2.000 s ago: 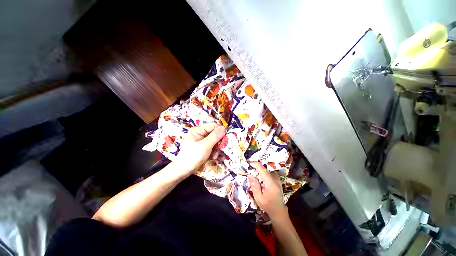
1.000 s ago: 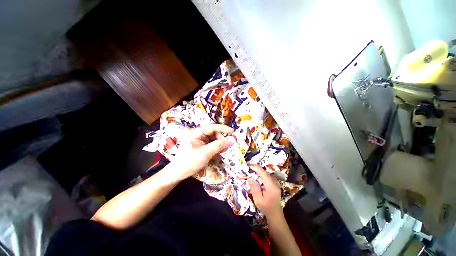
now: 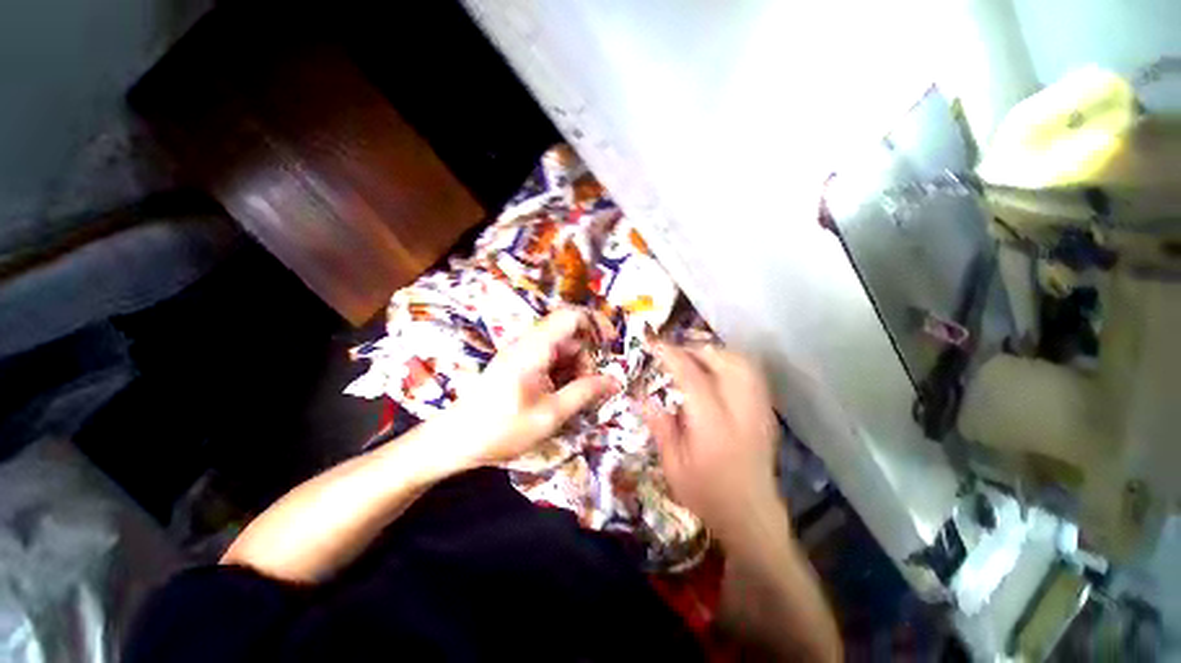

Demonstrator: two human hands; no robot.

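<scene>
The printed garment piece [image 3: 440,337], cream-white with orange, red and navy motifs, lies bunched on the lap below the machine table. My left hand [image 3: 544,389] pinches a gathered part of it near the middle, thumb and fingers bent round the cloth. My right hand [image 3: 712,421] is raised over the cloth just to the right, blurred, its fingertips close to my left fingertips. I cannot tell whether the right fingers grip anything. The cloth between the hands is blurred, and no narrow strip can be made out.
The white machine table [image 3: 725,156] runs diagonally along the right. On it stand the sewing machine [image 3: 1101,376] with its grey bed plate [image 3: 907,233] and dark snips [image 3: 956,376]. A brown wooden board [image 3: 350,181] is at upper left. Something red [image 3: 686,596] shows below the cloth.
My right hand has moved up and inward, nearer my left hand, and looks larger and blurred. My left hand still holds the cloth. The whole view has shifted slightly.
</scene>
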